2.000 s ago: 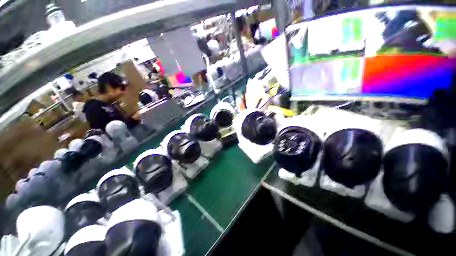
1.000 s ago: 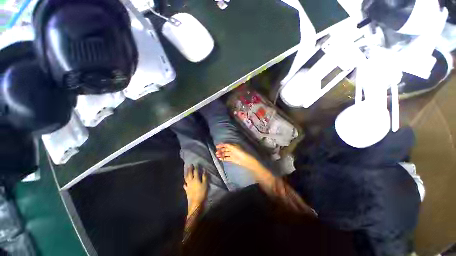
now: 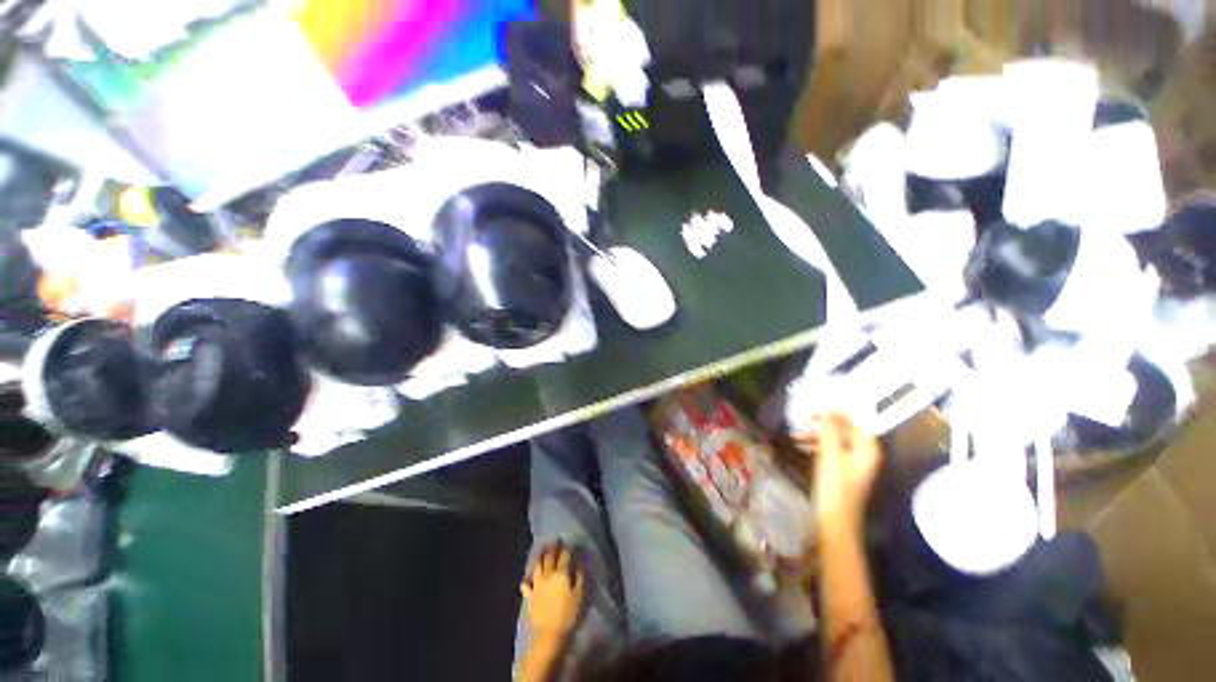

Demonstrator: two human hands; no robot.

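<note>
My left hand [image 3: 554, 589] rests on my left thigh, fingers a little apart, holding nothing. My right hand [image 3: 843, 464] reaches out to the right and is at the near end of a white bracket unit [image 3: 887, 380] beside the bench corner. Its fingertips are blurred against the white, so I cannot tell if they grip it. Dome cameras with black faces stand in a row on the bench, one [image 3: 504, 264] at the row's right end and one [image 3: 363, 300] left of it. A white mouse [image 3: 634, 288] lies right of the row.
A green-topped bench [image 3: 667, 357] has a pale front edge. A monitor [image 3: 400, 53] stands behind the cameras. A white strip [image 3: 774, 213] hangs from a black box [image 3: 720, 53]. Small white pieces [image 3: 707, 233] lie near the mouse. More camera units [image 3: 1027, 260] are piled at right. A bag with red print [image 3: 720, 460] is below.
My right hand has moved from my lap out to the right, to the white bracket unit. My left hand still rests on my thigh. The view has shifted, showing the monitor and more cameras.
</note>
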